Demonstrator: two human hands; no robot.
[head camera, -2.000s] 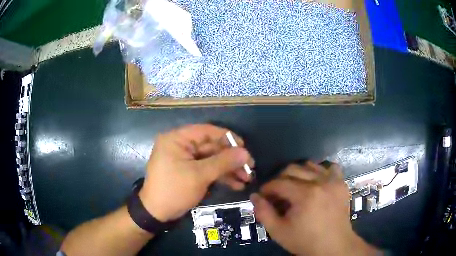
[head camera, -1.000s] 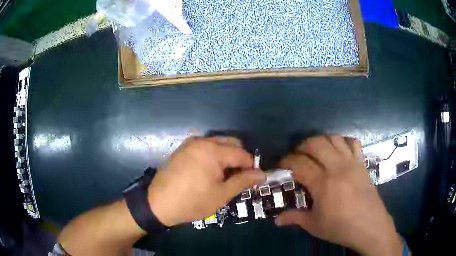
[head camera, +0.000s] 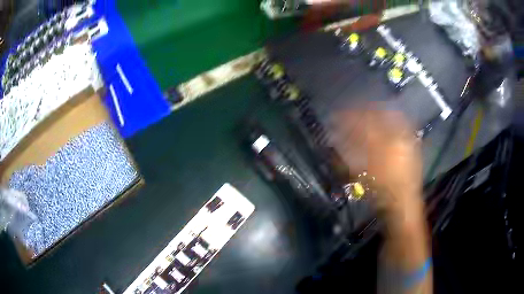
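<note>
My right hand (head camera: 376, 140) is blurred, with a blue band at the wrist. It reaches over the dark component trays at the right; its fingertips and anything in them cannot be made out. A small board with a yellow part (head camera: 357, 190) lies beside the wrist. A row of dark board parts (head camera: 310, 123) runs up to the left of the hand. A white housing (head camera: 238, 198) with a circuit board in it lies slanted at the bottom, its lower end cut off. A thin white stick (head camera: 107, 288) shows at its lower left. My left hand is out of the picture.
The carton (head camera: 63, 123) of silver-blue screws is at the left, with a clear bag (head camera: 17, 207) at its corner. Behind it is a blue sheet (head camera: 135, 69) with white parts and stacked strips. A green belt (head camera: 201, 34) runs at the back. Yellow-dotted boards (head camera: 395, 60) lie at the upper right.
The view has swung to the right. My right hand has left the board and is over the side trays. My left hand has gone out of the picture. More of the housing shows.
</note>
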